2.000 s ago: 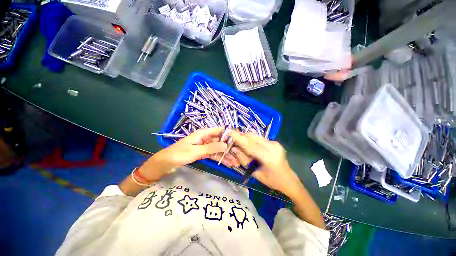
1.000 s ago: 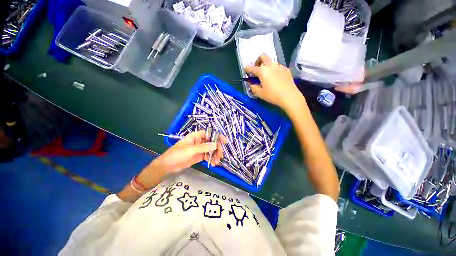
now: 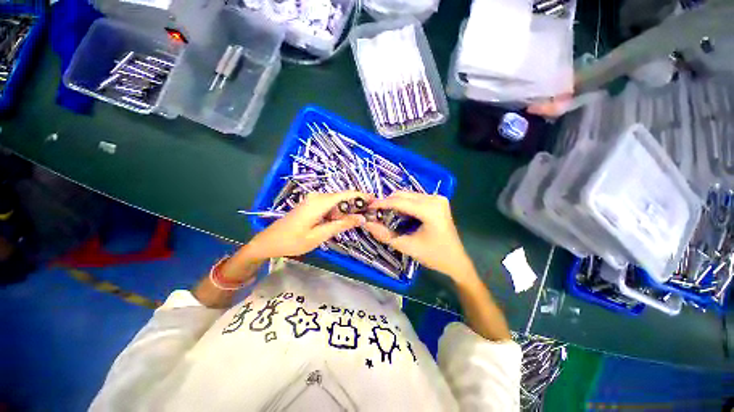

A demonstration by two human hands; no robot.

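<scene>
My left hand [image 3: 314,225] holds metal shaft assemblies [image 3: 352,206] above the near part of the blue parts tray [image 3: 278,165], with two round barrel ends facing up. My right hand [image 3: 418,229] meets it from the right, with another barrel end [image 3: 380,215] between its fingertips. A dark shape shows in my right palm; I cannot tell whether it is the pen-like tool. The tray is heaped with loose silver assemblies. Beyond it, a small clear plastic box [image 3: 401,129] holds a row of assemblies on white lining.
Paired clear bins [image 3: 171,96] with assemblies stand upper left. A round container [image 3: 513,125] sits on a black block right of the tray. Another person's hand [image 3: 551,107] is beside it. Stacked clear boxes [image 3: 644,201] stand right; a white scrap [image 3: 519,269] lies near the bench edge.
My right hand has come back from the small clear box to my left hand over the tray. The barrel ends in my left hand now face up. The camera view has shifted.
</scene>
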